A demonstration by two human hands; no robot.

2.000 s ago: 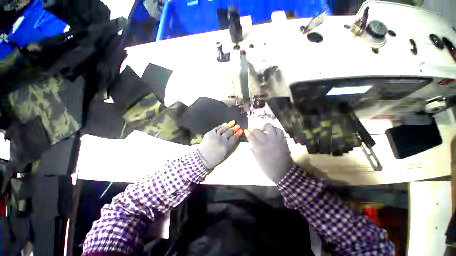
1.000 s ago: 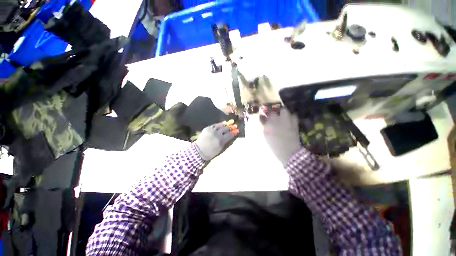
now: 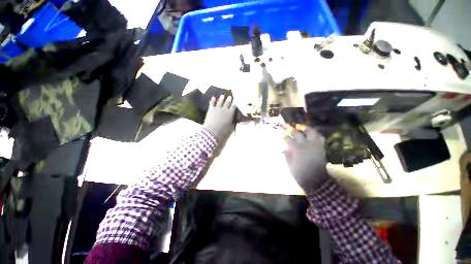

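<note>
My left hand (image 3: 221, 117), in a grey glove with bare fingertips, lies with its fingers over a black cut piece (image 3: 213, 93) left of the needle. Whether it grips the piece is unclear. My right hand (image 3: 305, 152), gloved alike, has its fingertips at the edge of a small black piece (image 3: 293, 114) just right of the needle area (image 3: 266, 116); the thumb is hidden. A row of black and camouflage pieces (image 3: 175, 107) spreads left of my left hand. A fanned camouflage stack (image 3: 343, 144) lies under the machine arm, partly behind my right hand.
The white sewing machine head (image 3: 382, 67) spans the right. A metal tool (image 3: 379, 165) and a black flat object (image 3: 422, 152) lie at right. A blue bin (image 3: 258, 18) stands behind the table. A large heap of dark and camouflage cloth (image 3: 57, 105) is at left.
My left hand has moved up and away from the needle onto the black piece. My right hand has drawn back and right from the needle, and a black piece shows at its fingertips. The view has shifted.
</note>
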